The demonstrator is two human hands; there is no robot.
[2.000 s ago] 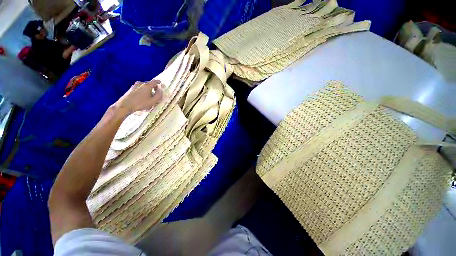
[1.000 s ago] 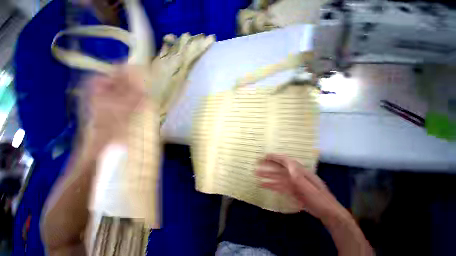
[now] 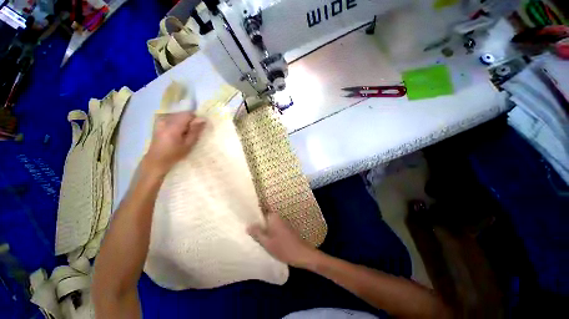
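A cream body panel (image 3: 203, 230) lies over a second woven panel (image 3: 277, 168), which shows at its right with rows of small dashes and runs up to the presser foot (image 3: 281, 103). My left hand (image 3: 178, 137) is closed on the upper left part of the top panel, near a blurred cream handle. My right hand (image 3: 281, 237) pinches the top panel's right edge, over the lower panel. The panels' lower ends hang past the table's front edge. The handle ends under my left hand are blurred.
The sewing machine head (image 3: 249, 37) stands at the top. Red thread snips (image 3: 377, 91) and a green square (image 3: 428, 82) lie right of the needle. Stacked bag pieces (image 3: 84, 187) hang left of the white table (image 3: 349, 146). More cream pieces (image 3: 175, 47) lie behind.
My left hand has brought a panel from the stack at the left onto the panel at the machine. My right hand now holds its edge. The view has turned towards the machine.
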